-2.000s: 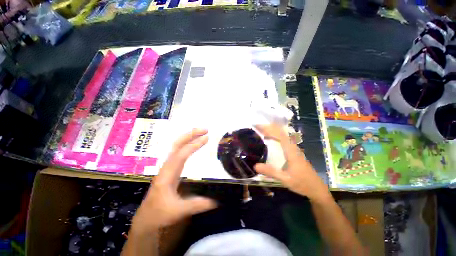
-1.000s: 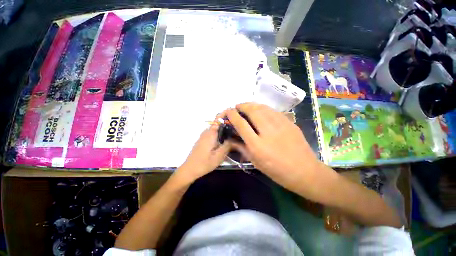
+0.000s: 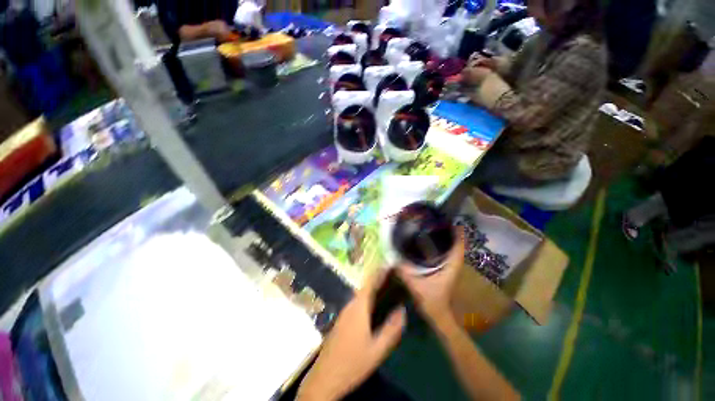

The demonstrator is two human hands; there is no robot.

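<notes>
A white camera housing (image 3: 397, 205) with a dark round opening (image 3: 423, 235) is held up above the picture mats. My right hand (image 3: 439, 286) grips it from below and the side. My left hand (image 3: 353, 341) is just left of it, thumb and fingers apart around a dark gap. No object shows clearly in my left hand; whether its fingertips touch the housing is unclear. Rows of white housings with dark openings (image 3: 357, 129) stand on the bench beyond.
An open carton (image 3: 541, 282) of small mixed parts is at the lower right. The white work mat (image 3: 172, 305) lies left, beside a white post (image 3: 168, 137). Picture mats (image 3: 333, 223) lie ahead. A seated person (image 3: 549, 102) works at the upper right. The green floor has yellow lines.
The view has swung right towards the rows of housings and the seated person. My hands have left the white mat. A white housing is now in my right hand.
</notes>
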